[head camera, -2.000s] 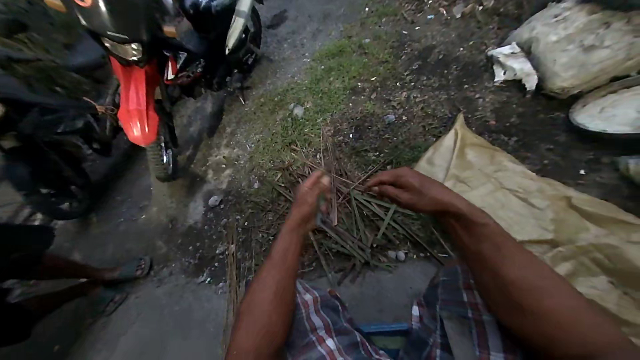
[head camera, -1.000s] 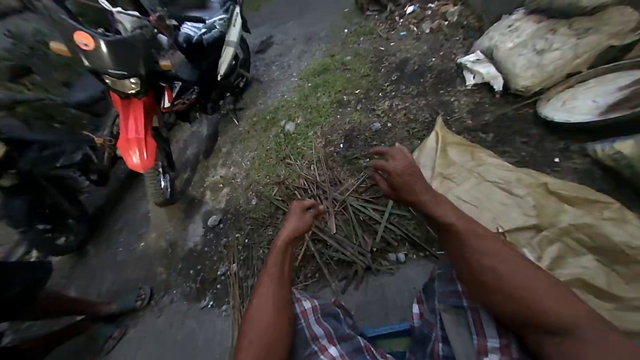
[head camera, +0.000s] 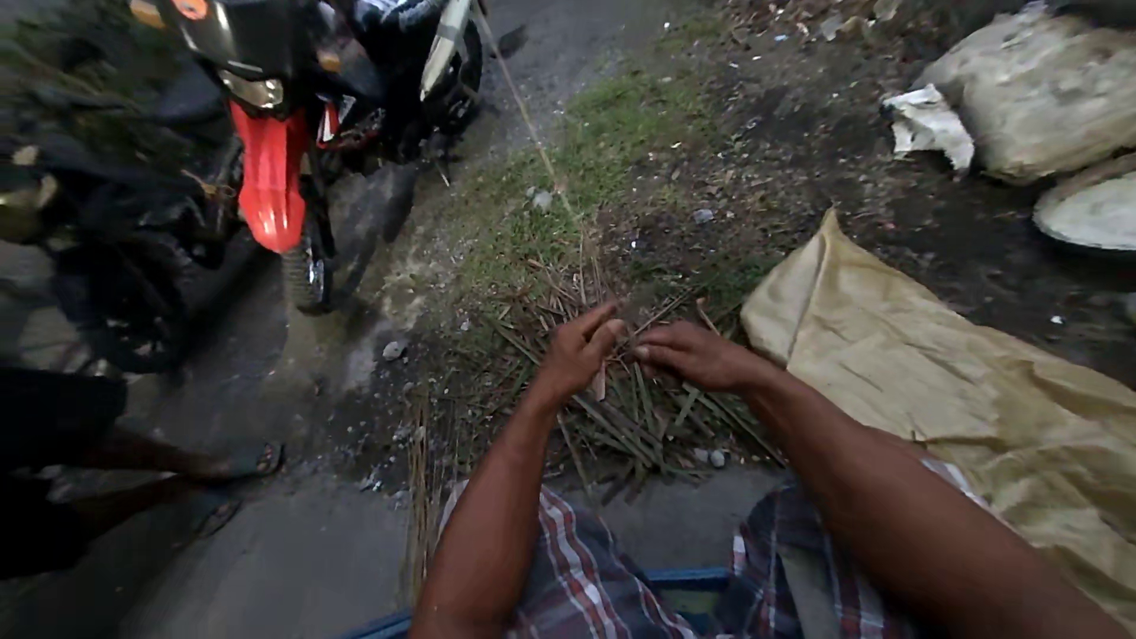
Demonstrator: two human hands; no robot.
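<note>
My left hand (head camera: 583, 349) and my right hand (head camera: 697, 353) are close together above a heap of dry leaf strips (head camera: 639, 417) on the ground. Between the fingertips of both hands is the end of a long thin leaf rib (head camera: 528, 124), which runs up and away over the grass. My left fingers are pinched around it; my right thumb and forefinger press together at the same spot. Several long thin ribs (head camera: 419, 497) lie left of the heap, beside my left forearm.
A tan woven sack (head camera: 932, 382) spreads out at the right. Filled sacks (head camera: 1038, 98) and a round pan (head camera: 1096, 209) lie at the upper right. A motorcycle with a red fender (head camera: 269, 182) stands at upper left. A person's sandalled feet (head camera: 253, 463) are at lower left.
My hands, apart one second ago, have come together over the heap. The long thin rib now reaches from them across the grass.
</note>
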